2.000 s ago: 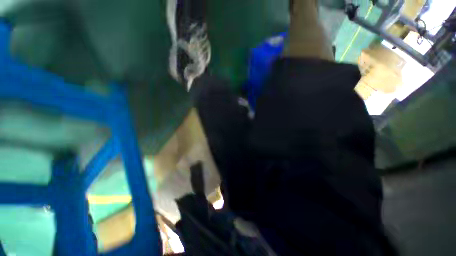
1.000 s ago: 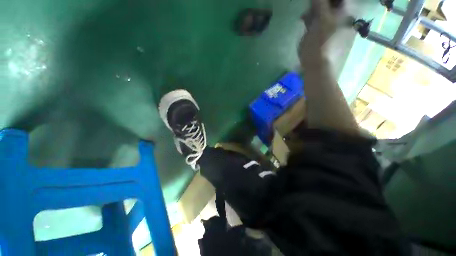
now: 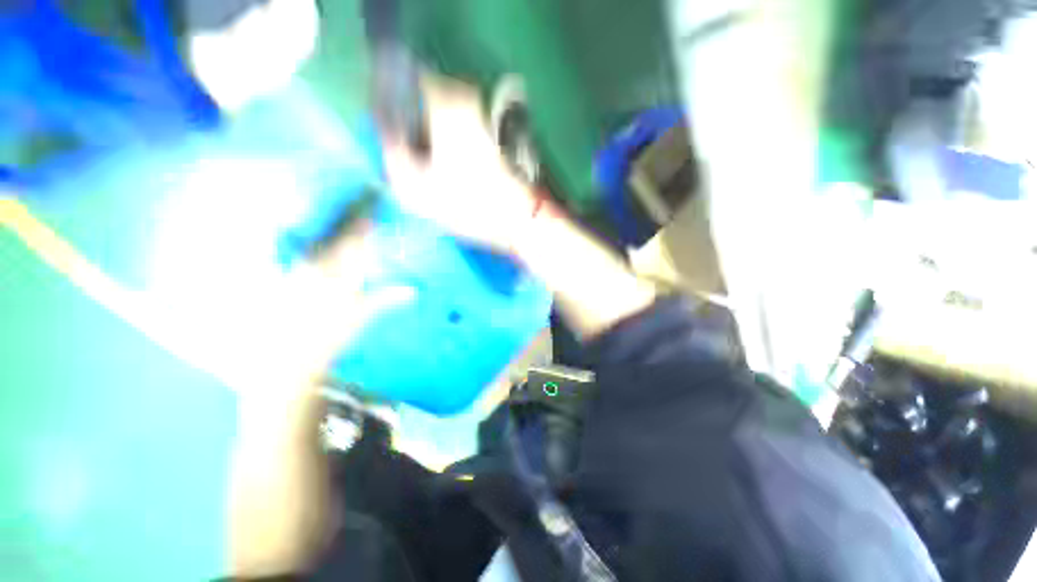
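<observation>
The picture is strongly blurred and overexposed. A blue plastic stool [image 3: 449,330] stands in front of me, its seat side showing. My left hand [image 3: 341,290] is over the stool's left part, its forearm rising from the bottom edge. A small dark patch lies by its fingers; I cannot tell if it is held. My right hand [image 3: 461,171] is at the stool's far edge, with a dark shape [image 3: 398,102] beside its fingers. I cannot tell whether the hand grips that shape or the stool.
A blue box [image 3: 620,171] with an open brown carton [image 3: 671,176] stands beyond my right forearm. Glossy black parts [image 3: 927,432] lie at the lower right, beside a bright white surface [image 3: 955,267]. Green floor [image 3: 91,443] with a yellow line [image 3: 68,256] is at the left.
The view has swung. The right hand, stretched out at the top earlier, is now near the stool. The left hand has come into view. The stool appears nearer the middle.
</observation>
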